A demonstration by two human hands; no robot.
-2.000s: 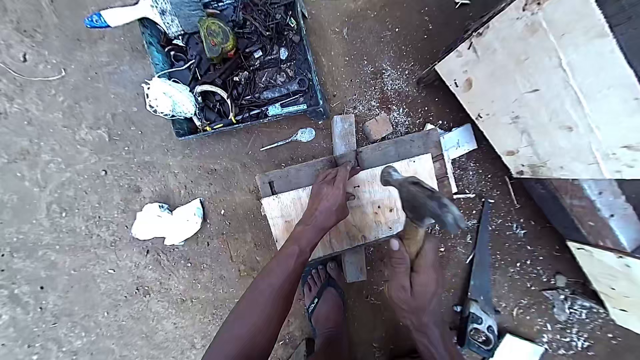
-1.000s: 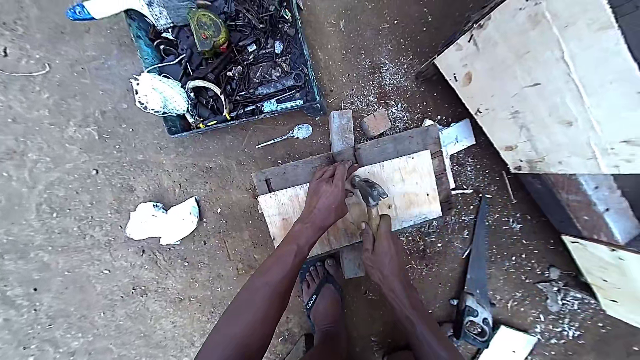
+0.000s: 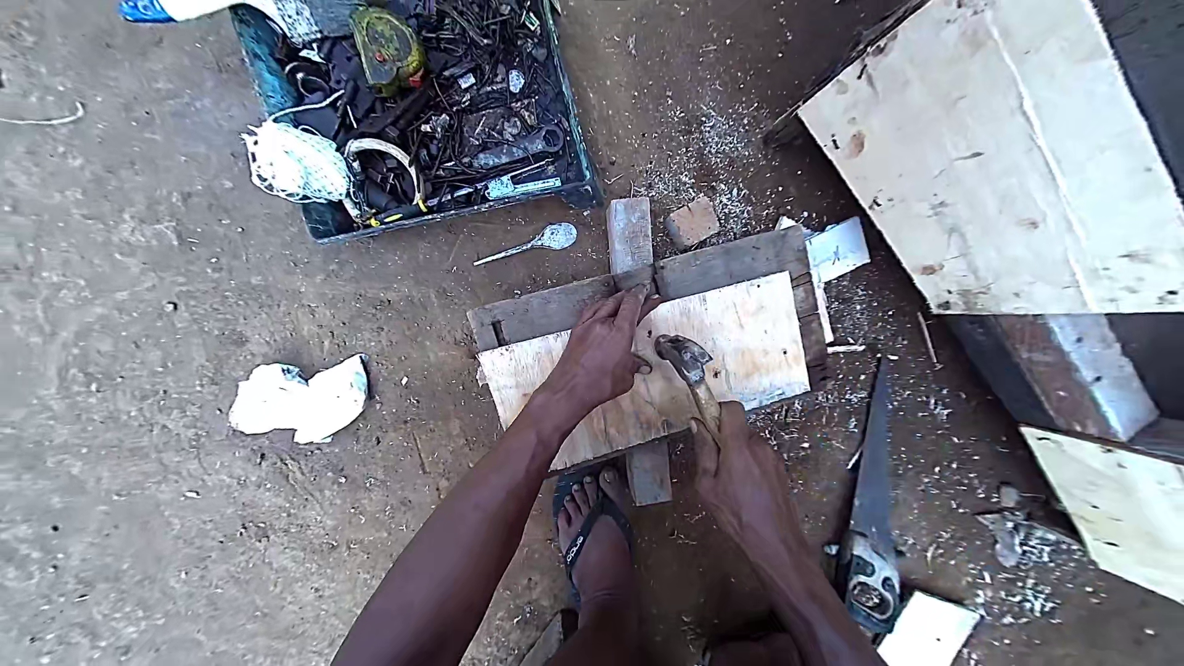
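My right hand [image 3: 740, 467] grips the wooden handle of a claw hammer [image 3: 686, 361], whose metal head is over a plywood piece [image 3: 740, 342]. My left hand [image 3: 606, 347] rests on the upper edge of that plywood, its fingertips by a weathered grey board [image 3: 731, 262] along the far side. Whether its fingers pinch a nail cannot be told. A narrow wooden block [image 3: 631, 236] sticks out beyond the board, and another wood end [image 3: 650, 472] shows below the plywood, beside my sandalled foot.
A crate [image 3: 453, 215] of loose hardware, a tape measure [image 3: 387, 51] and string stands at upper left. On the ground lie a plastic spoon [image 3: 553, 237], a brick piece [image 3: 692, 223], white crumpled material [image 3: 301, 400] and a handsaw [image 3: 871, 518]. Large plywood panels [image 3: 1008, 166] are at right.
The hammer, raised and blurred to the right two seconds ago, has come down and left over the plywood, close to my left hand. My left hand has stayed at the plywood's upper edge.
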